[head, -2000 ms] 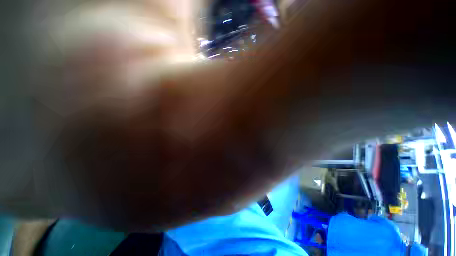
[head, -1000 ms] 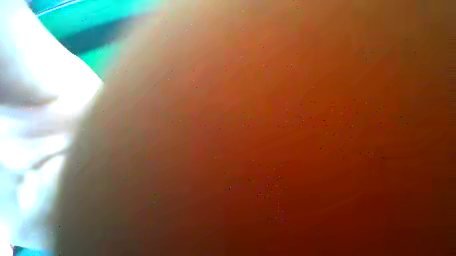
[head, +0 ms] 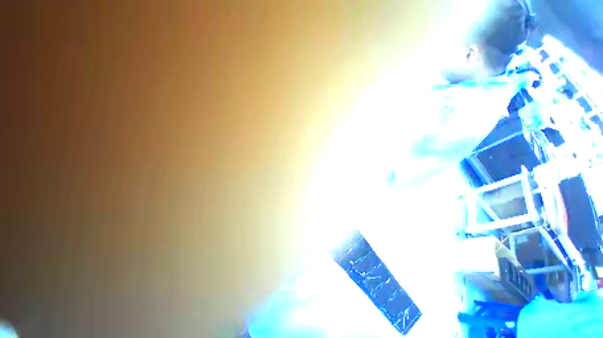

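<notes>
A large, blurred orange-brown shape (head: pixel 145 158) covers the left half of the view, very close to the camera. It looks like skin of a hand against the lens, but no fingers show and I cannot tell which hand it is. No other hand of mine can be made out. I see no phone part or tray. What lies behind the blurred shape is hidden.
A person in a pale blue smock (head: pixel 456 112) is at upper centre-right, overexposed. A dark strip with light marks (head: pixel 380 284) lies over bright cloth at lower centre. Metal frames (head: pixel 502 191) stand at right. Bright blue cloth (head: pixel 562 320) shows at lower right.
The blurred shape now covers the left instead of the centre and right. The green surface at upper left is gone from view; the person, dark strip and frames show at right.
</notes>
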